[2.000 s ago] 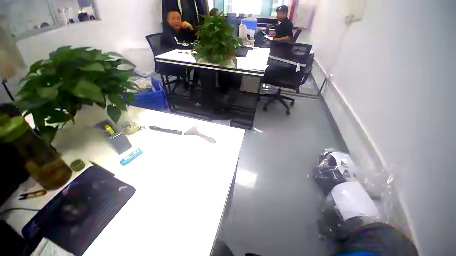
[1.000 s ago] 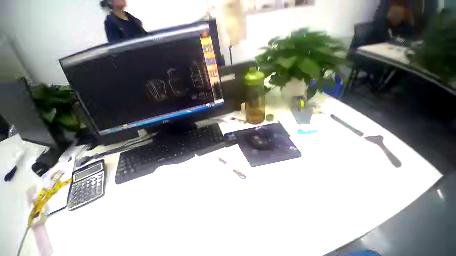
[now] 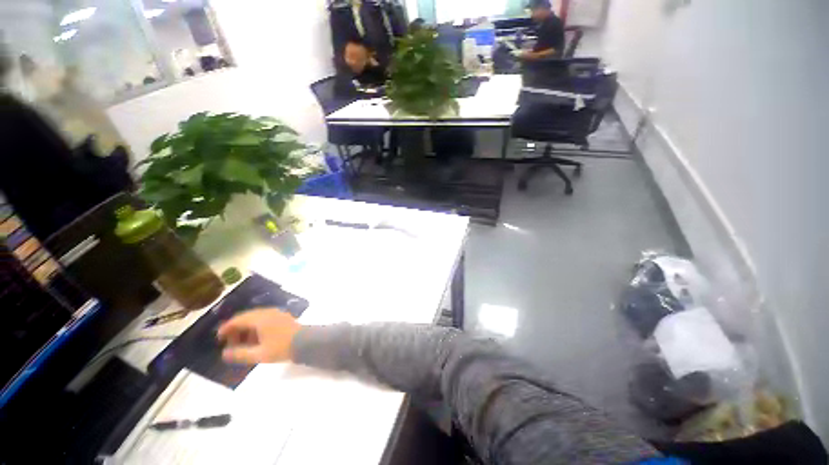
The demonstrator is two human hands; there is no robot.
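Observation:
My right hand (image 3: 259, 336), in a grey sleeve, is over the black mouse pad (image 3: 204, 354). Its fingers are blurred and the mouse cannot be made out, so I cannot tell whether it holds anything. My left hand is out of the picture. A pen (image 3: 191, 422) lies on white paper (image 3: 173, 398) at the lower left, beside the dark keyboard (image 3: 107, 400). The monitor (image 3: 32, 318) is cut off by the left edge.
A green-lidded bottle (image 3: 173, 263) and a potted plant (image 3: 223, 173) stand behind the pad. A dark long-handled tool (image 3: 350, 223) lies near the desk's far edge. Bagged dark goods (image 3: 659, 295) lie on the floor by the right wall. People sit at a far desk (image 3: 473, 102).
The view has swung right again, away from the monitor. My right arm has come in from the lower right and reaches across the desk to the mouse pad.

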